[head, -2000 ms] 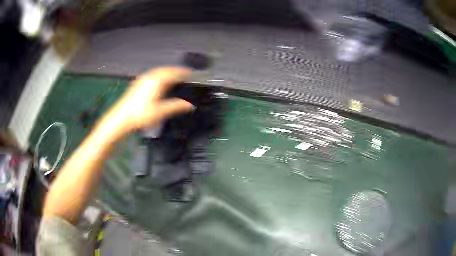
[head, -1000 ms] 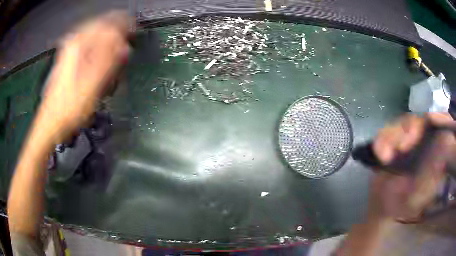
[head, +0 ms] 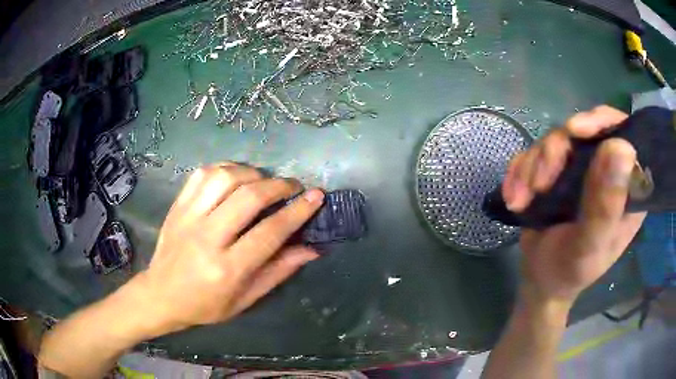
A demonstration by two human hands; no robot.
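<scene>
A black ribbed plastic housing (head: 339, 216) lies on the green mat at the centre. My left hand (head: 222, 240) holds its left end, with fingers over the top and the thumb at the near side. My right hand (head: 574, 192) grips a thick dark electric screwdriver (head: 556, 185), its tip pointing left over the right part of the round dimpled screw tray (head: 471, 178). The bit and any screw on it cannot be made out.
A loose heap of black housings (head: 111, 170) with grey plates lies at the left. Thin silver metal pieces (head: 311, 29) pile up at the mat's far edge. A yellow-ended tool (head: 634, 44) is at the upper right. A blue block (head: 658, 248) is at the right edge.
My left hand has come from the heap at left to the centre, with a black housing now under its fingers. My right hand has moved the screwdriver left, over the tray.
</scene>
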